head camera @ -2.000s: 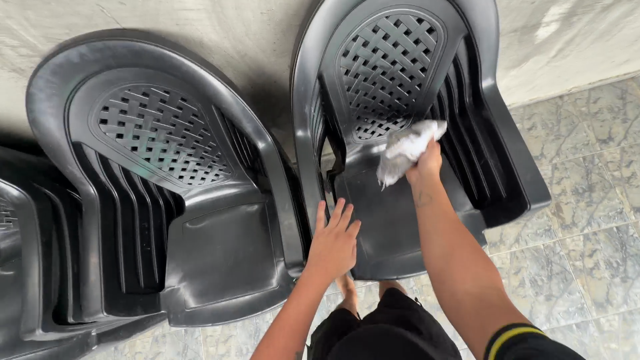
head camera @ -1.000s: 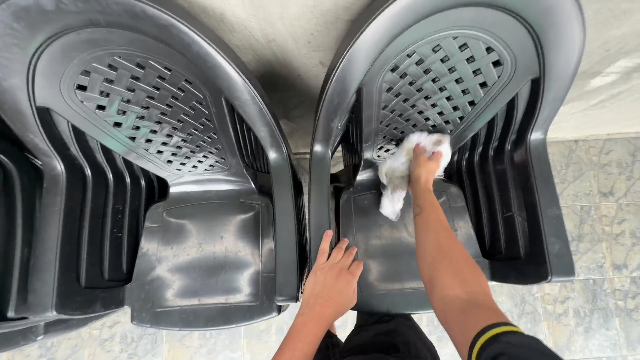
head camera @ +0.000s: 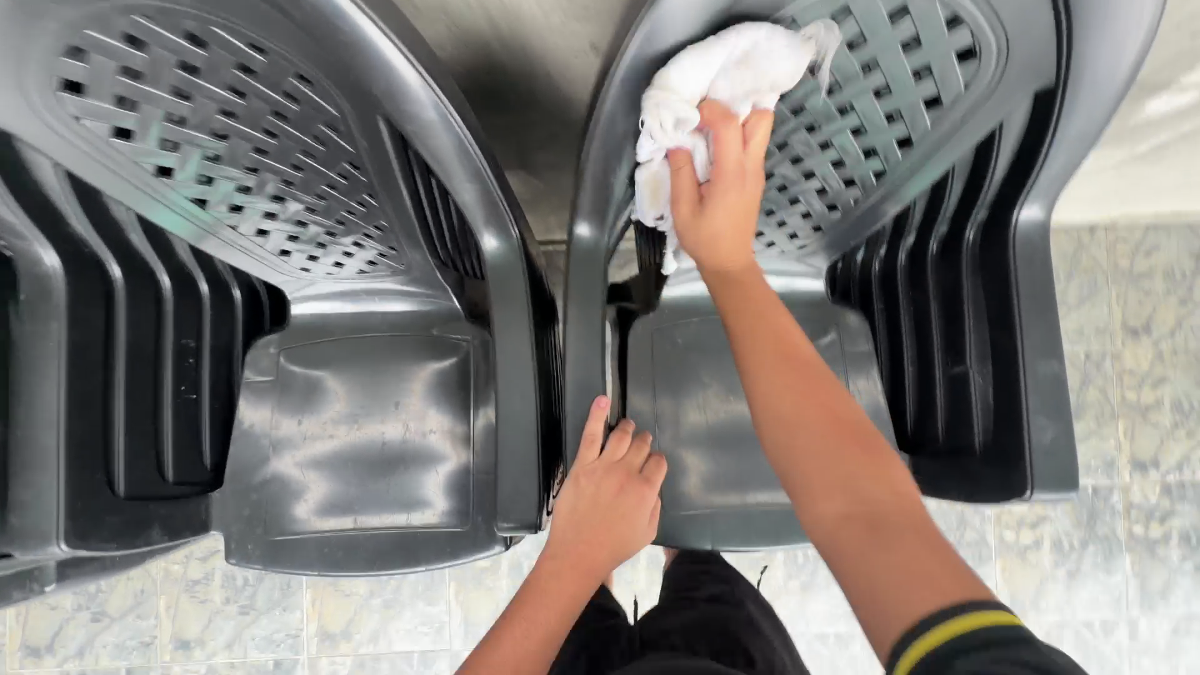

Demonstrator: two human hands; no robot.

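My right hand grips a bunched white cloth against the left side of the backrest of the right stack of dark plastic armchairs. The cloth covers part of the rim and the edge of the woven-pattern panel. Lower down, my left hand rests on the front of that stack's left armrest, fingers spread a little, holding no cloth. Its fingertips lie near the left edge of the seat.
A second stack of dark plastic armchairs stands close on the left, its armrest beside the right stack's. More dark plastic shows at the far left edge. Behind is a grey wall; below is a marbled tile floor.
My right hand has moved the cloth from the lower backrest, near the seat, up and left to the backrest's left side. My left hand stays at the armrest. The view has come closer.
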